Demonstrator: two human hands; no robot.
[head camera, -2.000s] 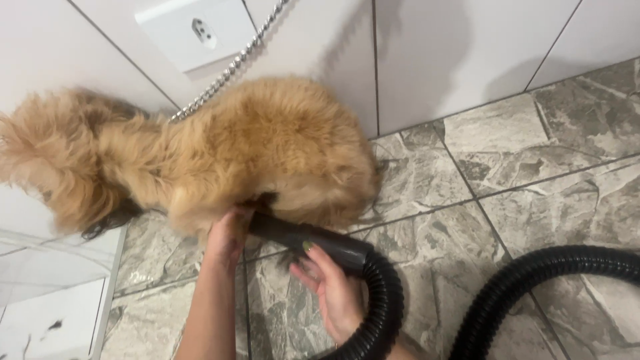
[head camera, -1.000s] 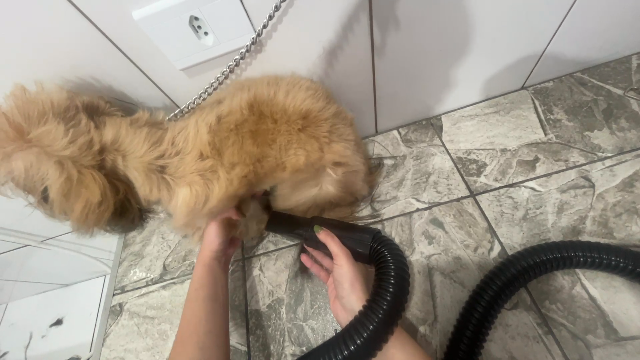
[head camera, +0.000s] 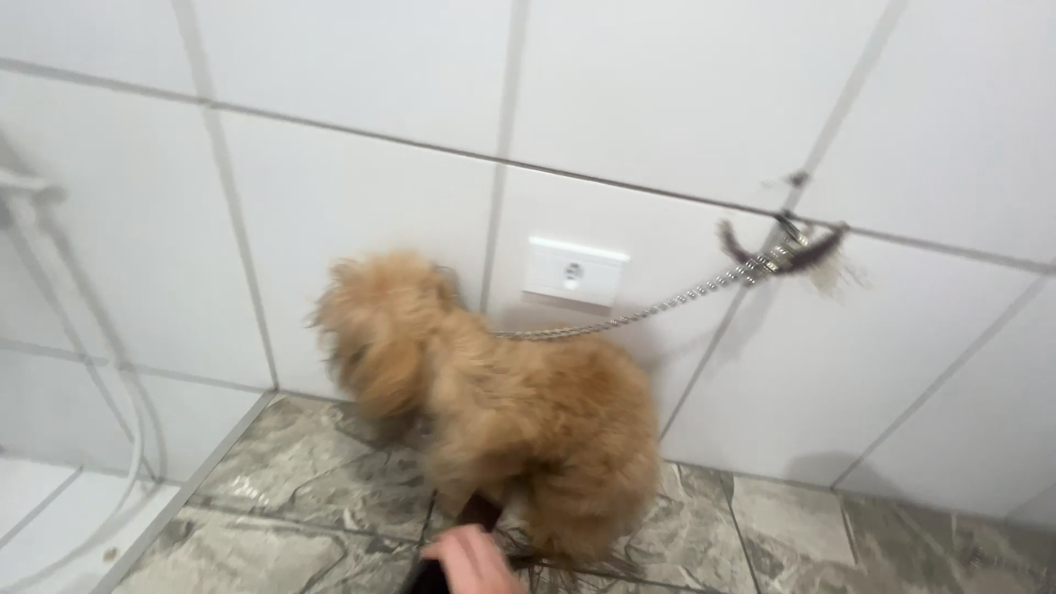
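A small dog with curly golden-tan fur (head camera: 544, 412) stands on the tiled surface against the wall, its head turned to the left. At the bottom edge, my right hand (head camera: 474, 561) is closed around the black dryer nozzle (head camera: 481, 510), whose tip is at the dog's underside near its legs. The image is blurred there. A metal chain leash (head camera: 652, 313) runs from the dog's neck to a fixing (head camera: 788, 231) on the wall. My left hand is not in view.
Behind the dog, a white power outlet (head camera: 575, 274) is set in the white tiled wall (head camera: 355, 198). A white hose (head camera: 136, 429) hangs at the left, beyond the edge strip (head camera: 194, 487) of the stone-look tiles (head camera: 289, 536). Loose hair lies near the dog's hind legs.
The view has swung up and left, showing the leash's wall fixing. My left hand, at the dog's leg before, is out of view, and so is the black corrugated hose.
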